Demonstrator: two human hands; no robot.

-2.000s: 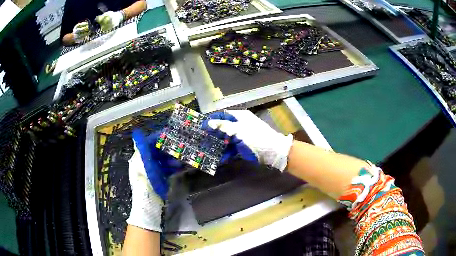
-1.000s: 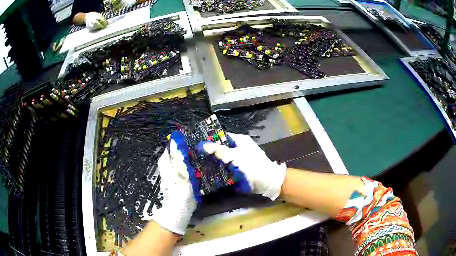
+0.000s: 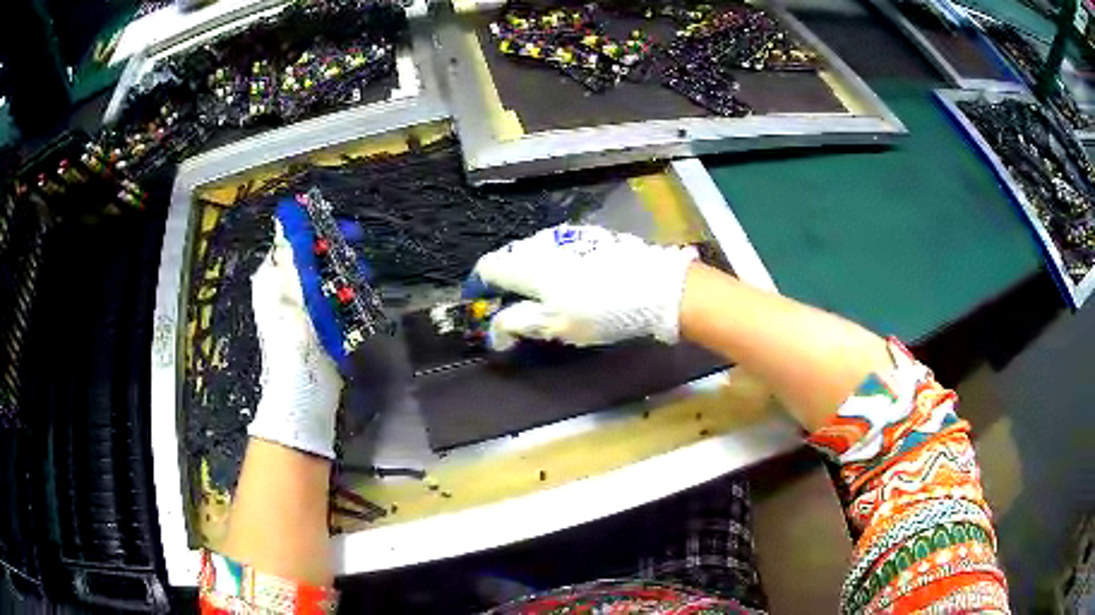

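Note:
My left hand (image 3: 294, 324), in a white glove with blue palm, holds a narrow piece of PCB panel (image 3: 340, 274) with red and white parts, tilted on edge over the near tray. My right hand (image 3: 576, 292), gloved the same, is apart from it, to the right, with its fingers closed around a small board piece (image 3: 473, 315) with yellow and white parts, just above the dark pad (image 3: 540, 390). Much of this piece is hidden by the fingers. Thin black edge strips (image 3: 414, 216) lie heaped in the near frame tray (image 3: 480, 529).
Beyond, a finished-board frame tray (image 3: 684, 142) holds heaped small boards (image 3: 576, 48). Another tray of boards (image 3: 276, 84) is at the upper left. A black rack (image 3: 102, 396) stands at left. A blue-rimmed tray (image 3: 1027, 180) lies at right on the green mat (image 3: 841, 228).
The panel that both hands held together is now in separate pieces, one in each hand. My left hand has moved left and up. The view has shifted, and the other worker's hands have left the picture.

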